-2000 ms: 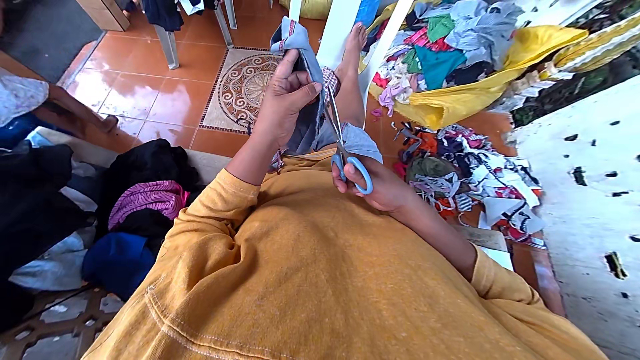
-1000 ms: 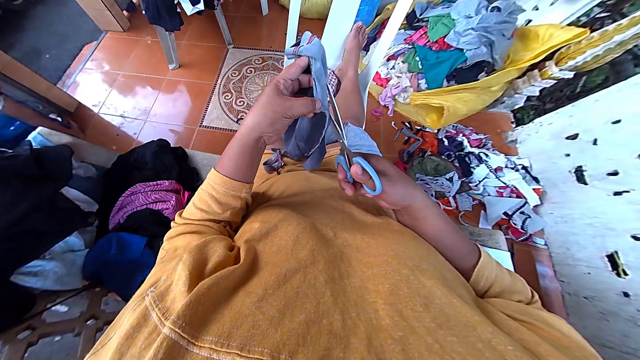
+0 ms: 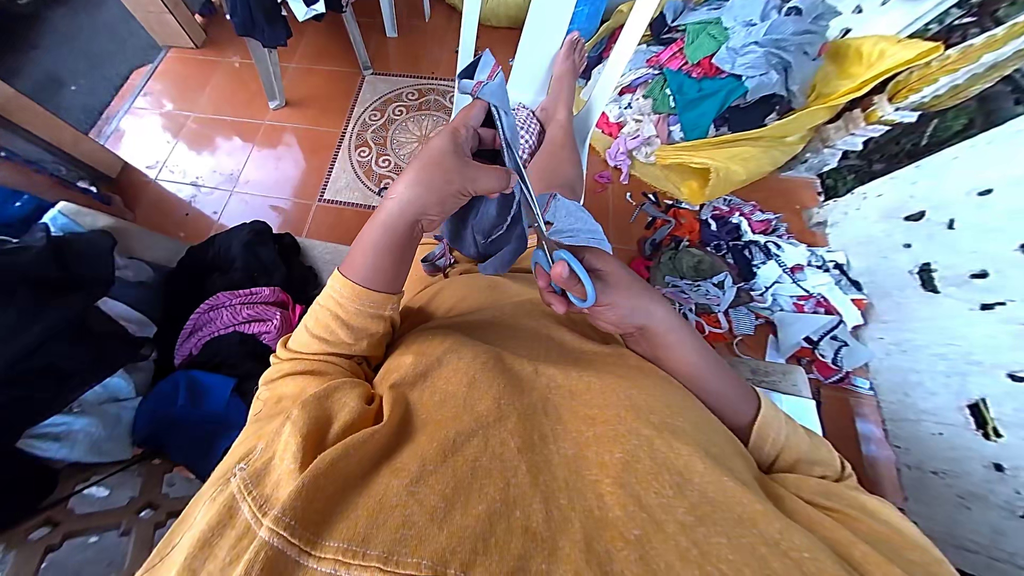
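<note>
My left hand point(image 3: 452, 168) grips a blue-grey piece of cloth point(image 3: 488, 228), which hangs below the fingers and sticks up above them as a folded strip. In my right hand point(image 3: 596, 292) is a pair of scissors point(image 3: 564, 276) with light blue handles, its long blades pointing up and left along the cloth beside my left thumb. Whether the blades are apart is hard to tell. A narrow scrap of the cloth point(image 3: 438, 258) lies against the mustard shirt, below my left hand. Light blue fabric point(image 3: 574, 224) lies behind the scissors.
On the right, mixed fabric pieces point(image 3: 704, 104) lie on a yellow sheet point(image 3: 720, 164), with a heap of cut scraps point(image 3: 768, 280) on the tiles below. Dark and pink clothes point(image 3: 236, 320) are piled at the left. White chair legs point(image 3: 268, 76) and a patterned floor tile point(image 3: 400, 132) are ahead.
The cloth's position and folds in my left hand have shifted, and its upper strip stands differently. The scissors stay in my right hand, close to the cloth. An arm at the far left has moved back.
</note>
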